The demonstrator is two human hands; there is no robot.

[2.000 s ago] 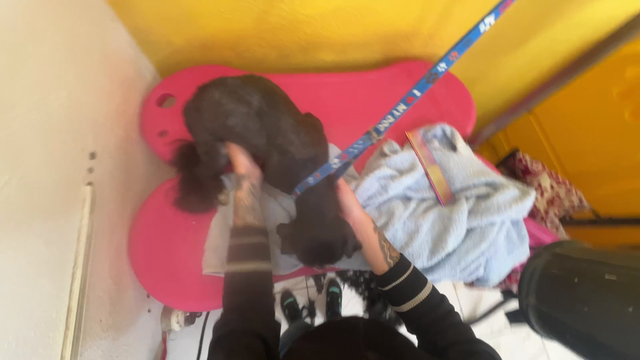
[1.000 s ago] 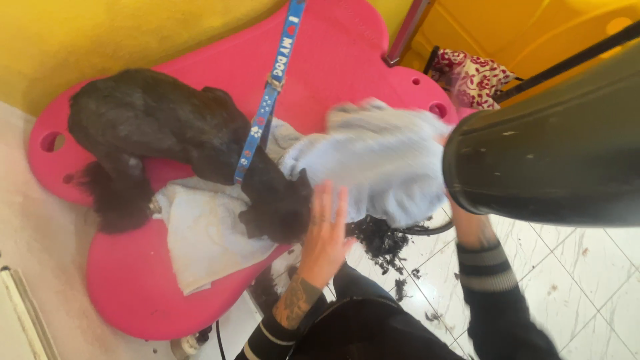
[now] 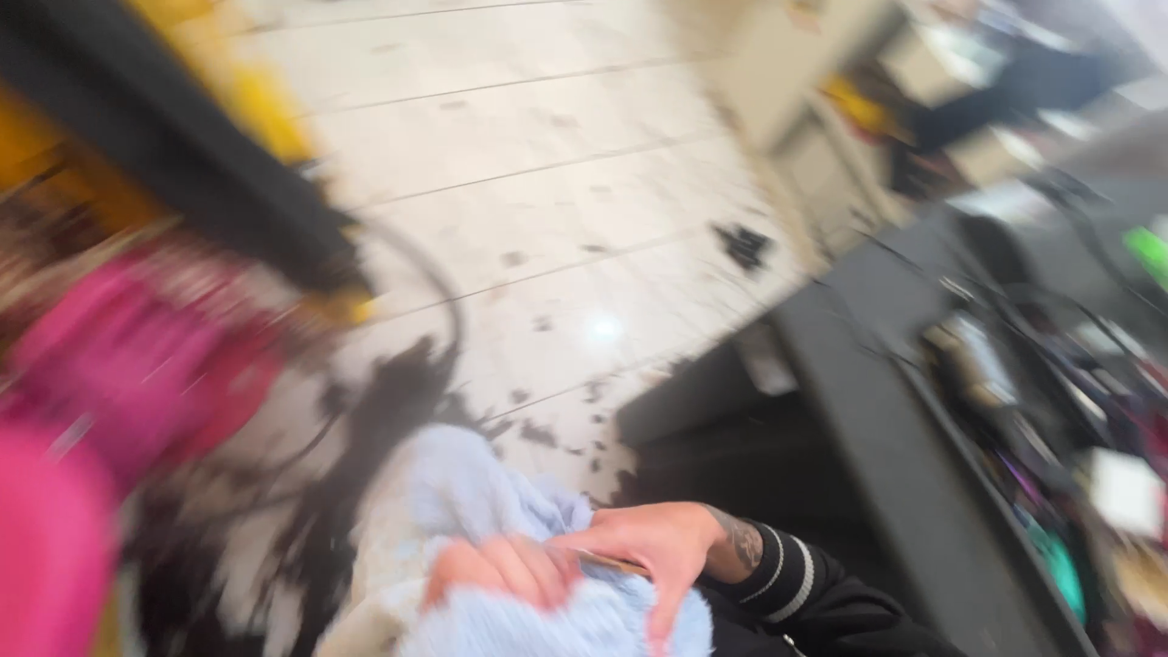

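A light blue towel (image 3: pixel 484 474) is bunched up in front of my body at the bottom of the view. My left hand (image 3: pixel 502 573) grips its folds with curled fingers. From the right, my right hand (image 3: pixel 648 547) presses on the towel, thumb and fingers spread around a thin, brownish flat object (image 3: pixel 616 564), most likely a comb; part of it is hidden by the hands. The pink grooming table (image 3: pixel 50 538) shows only at the left edge. The dark dog is out of view.
Dark hair clippings (image 3: pixel 392 401) lie on the white tiled floor (image 3: pixel 547 210), with a cable across them. A dark grey table (image 3: pixel 849 401) at the right carries many blurred tools and cords. A black post-like thing (image 3: pixel 192 137) slants at the upper left.
The view has swung right, away from the dog and the pink table. The towel, lying beside the dog two seconds ago, is now off the table and in my hands.
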